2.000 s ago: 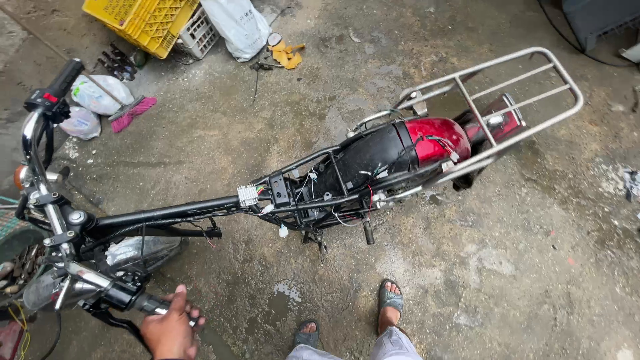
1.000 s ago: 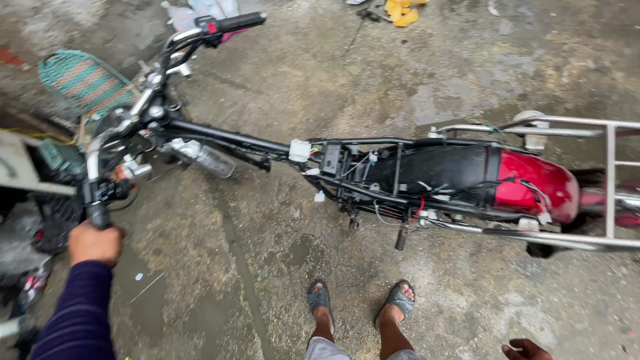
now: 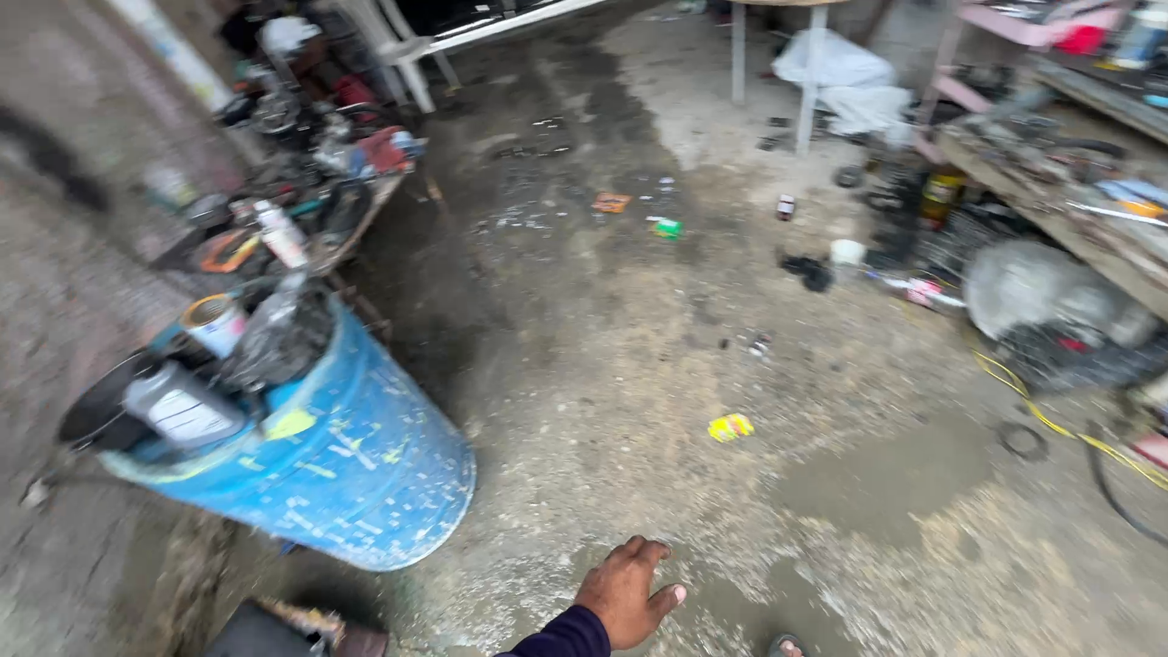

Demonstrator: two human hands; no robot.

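Note:
My left hand (image 3: pixel 630 591), in a dark purple sleeve, is at the bottom centre over the wet concrete floor. Its back faces up, the thumb points right and the fingers are loosely bent, with nothing in them. To its left stands a blue plastic barrel (image 3: pixel 365 438) with scraped paint and rubbish in the top, including a grey plastic bottle (image 3: pixel 182 406), a can (image 3: pixel 214 324) and black plastic (image 3: pixel 283 338). A crumpled yellow wrapper (image 3: pixel 731 427) lies on the floor beyond the hand. My right hand is outside the view.
Behind the barrel, a cluttered low table (image 3: pixel 365 219) lines the wall. A wooden workbench (image 3: pixel 1058 219) is at the right, with a yellow cord (image 3: pixel 1031 401) and a black ring (image 3: pixel 1022 441) on the floor nearby. Green (image 3: pixel 668 228) and orange (image 3: pixel 611 202) wrappers lie farther off.
The view has swung away from the stripped motorcycle frame, which is out of sight. My left hand has let go of the handlebar grip. My right hand has left the view.

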